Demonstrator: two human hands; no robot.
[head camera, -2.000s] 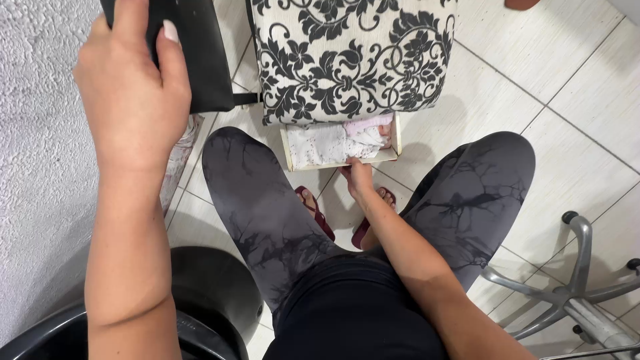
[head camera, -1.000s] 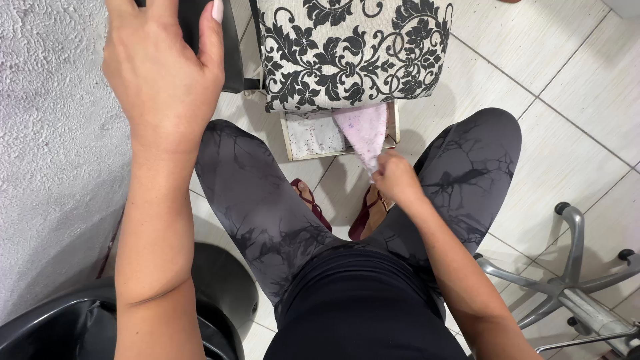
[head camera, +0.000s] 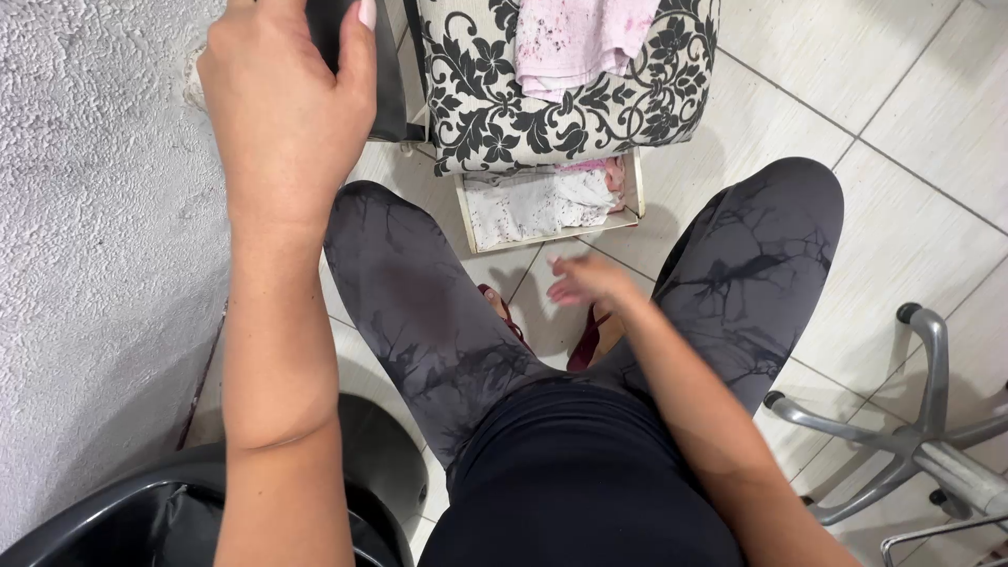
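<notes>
At the top left my left hand (head camera: 291, 94) rests over a black padded armrest (head camera: 386, 87), thumb along its near side; its fingertips are cut off by the frame. My right hand (head camera: 587, 282), blurred, is in the air just below an open drawer (head camera: 551, 236), with nothing in it. Stained white cloths (head camera: 535, 206) and some pink cloth lie in the drawer, which juts out under a cushion with black floral print (head camera: 488, 118). A pink, spotted towel (head camera: 571, 47) lies on top of that cushion.
A textured white wall (head camera: 102, 197) runs along the left. A black basin (head camera: 94, 528) stands at the lower left. The metal wheeled base (head camera: 917, 441) of a chair is at the lower right, on a tiled floor (head camera: 913, 228).
The pink towel, held by my right hand over the drawer one second ago, now lies on the cushion, let go. My right hand is back below the drawer, empty.
</notes>
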